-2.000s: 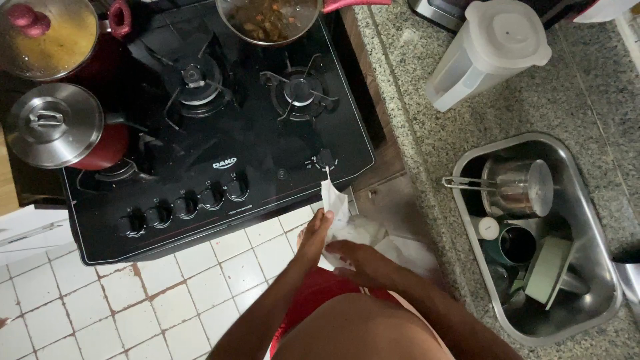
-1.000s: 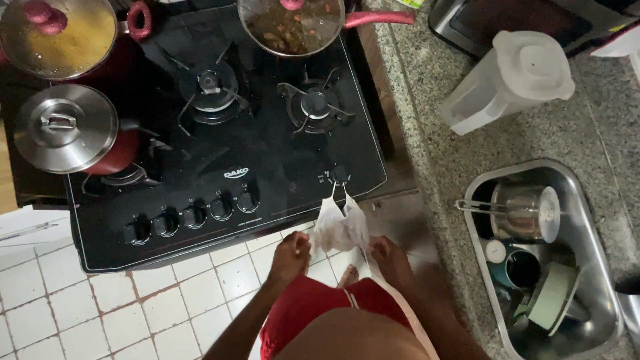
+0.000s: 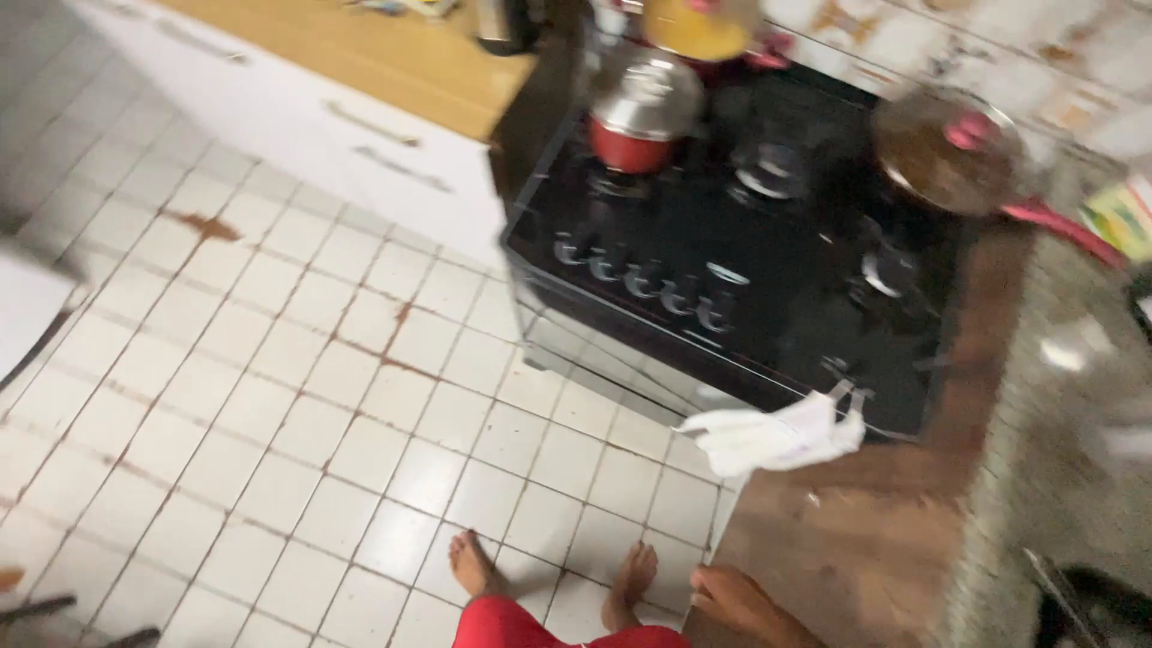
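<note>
A white plastic bag (image 3: 783, 436) hangs by its handles from the front right corner of the black gas stove (image 3: 792, 333). My right hand (image 3: 733, 598) is low in the view, below the bag and apart from it, with its fingers blurred. My left hand is out of the frame. On the stove stand a red pot with a steel lid (image 3: 643, 112), a pot of yellow food under a glass lid (image 3: 702, 27), and a glass-lidded frying pan (image 3: 949, 148) with a pink handle.
White drawers (image 3: 360, 135) under a wooden counter (image 3: 423, 72) adjoin the stove's left side. A granite counter (image 3: 1044, 432) runs along the right, beside a brown cabinet surface (image 3: 855, 531). My bare feet stand on the tiled floor (image 3: 432, 432).
Both hands have come away from the white bag, which now hangs at the stove's corner. The view has swung far to the left, and the image is blurred.
</note>
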